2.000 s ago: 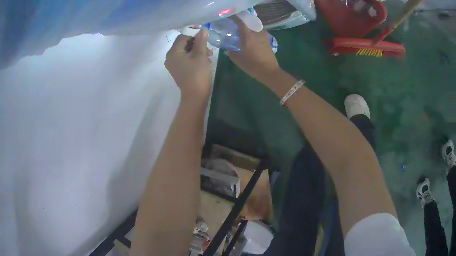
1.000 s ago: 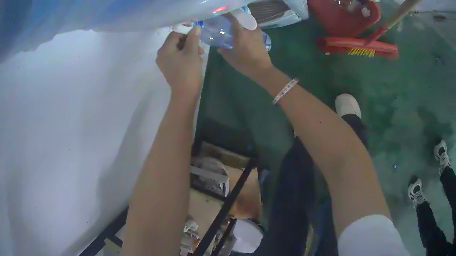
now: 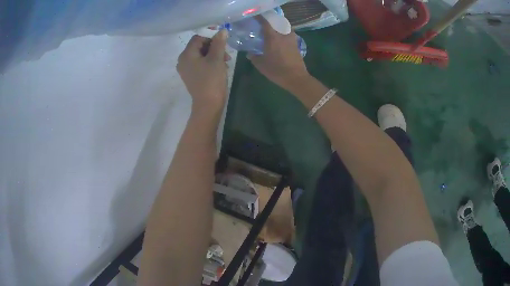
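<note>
My right hand (image 3: 282, 58) is wrapped around a clear bluish plastic water bottle (image 3: 246, 38), held tilted, nearly lying on its side. Its blue neck ring points left. My left hand (image 3: 204, 70) is at the neck end, with curled fingers and the thumb touching or very near the ring. Whether it grips the neck, a cap or a tap cannot be seen. The water dispenser (image 3: 184, 15) curves across the top, blurred, with a red light just above the bottle. The tap and the bottle mouth are not clearly visible.
A red dustpan (image 3: 391, 22) and a red broom head (image 3: 405, 53) with yellow bristles lie at upper right. A white surface (image 3: 84, 139) fills the left. A dark-framed rack (image 3: 251, 232) with cardboard stands below. Another person's shoes (image 3: 467, 215) show at right.
The view shifts slightly left and back. Both hands stay together at the bottle beneath the red light, with no clear change of grip.
</note>
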